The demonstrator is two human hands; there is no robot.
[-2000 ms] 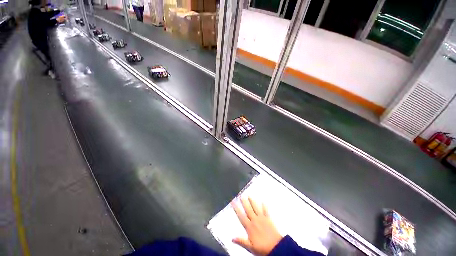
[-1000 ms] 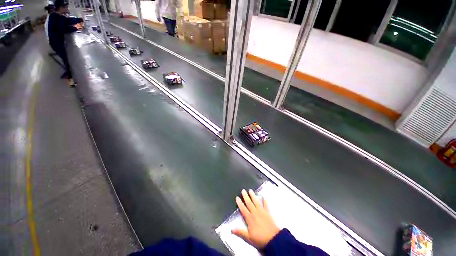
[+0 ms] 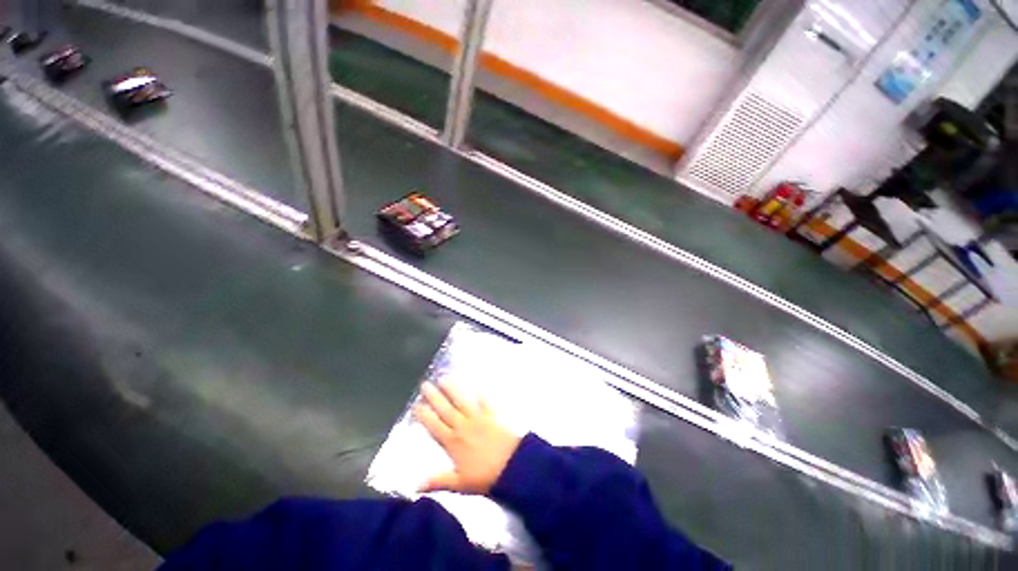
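My right hand (image 3: pixel 471 438) lies palm down on the white stack of poly bags (image 3: pixel 558 390), near its left side, fingers slightly apart and holding nothing. The stack lies flat on the green bench beside the rail, with shiny clear film at its left edge. My left sleeve crosses the bottom; the left hand itself is hidden beyond the lower edge. A dark product box (image 3: pixel 418 221) is on the belt just right of the post. A bagged box (image 3: pixel 741 383) with loose clear film lies farther right.
The metal guide rail (image 3: pixel 536 350) runs between the bench and conveyor belt (image 3: pixel 580 279). An upright post (image 3: pixel 304 123) rises from it. More boxes (image 3: pixel 137 88) lie upper left, and another bagged box (image 3: pixel 916 468) lower right. A fire extinguisher (image 3: pixel 781 205) and dark stands are beyond the belt.
The view has swung right, bringing more bagged boxes and the stands into sight and losing the person at upper left. My right hand stays flat on the stack.
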